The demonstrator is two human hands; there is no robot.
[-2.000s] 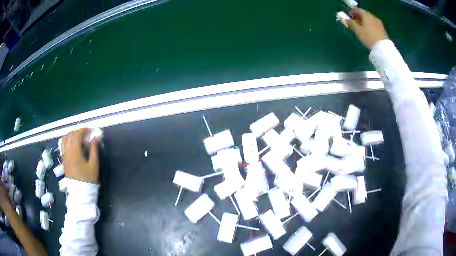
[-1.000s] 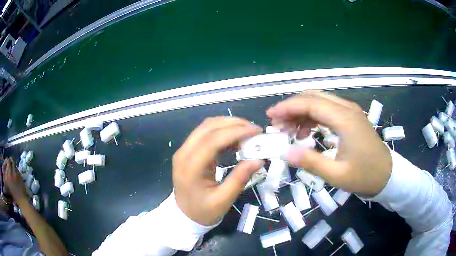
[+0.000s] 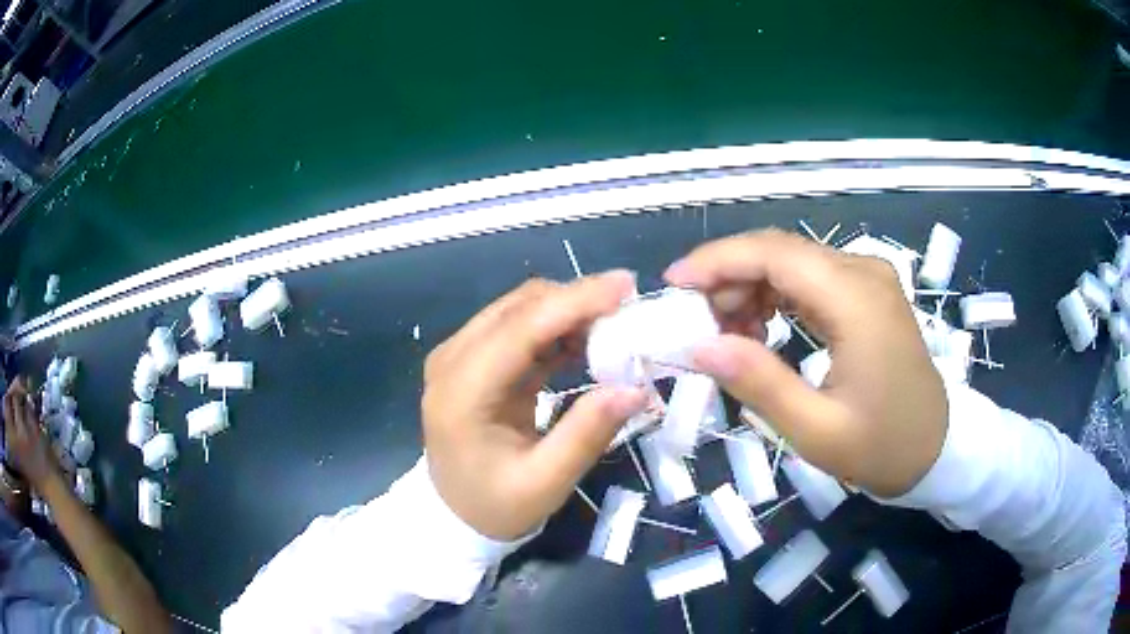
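Note:
A white plastic housing is held above the heap, between the fingertips of both hands. My left hand grips its left end with thumb and fingers. My right hand grips its right end, thumb below and fingers above. A short thin part shows at the housing's lower side; its detail is blurred. Below and behind my hands lies a heap of white stemmed pieces, partly hidden by my hands. A smaller group of white pieces lies on the left.
The green conveyor belt runs across the top, with its white rail along the dark tabletop. At far left a person's hand is by a pile of pieces. More pieces and clear crinkled plastic are at the right edge.
Two seconds ago my left hand was at the left group and my right hand over the belt. Both came together on one housing, which has since been turned a little between the fingers.

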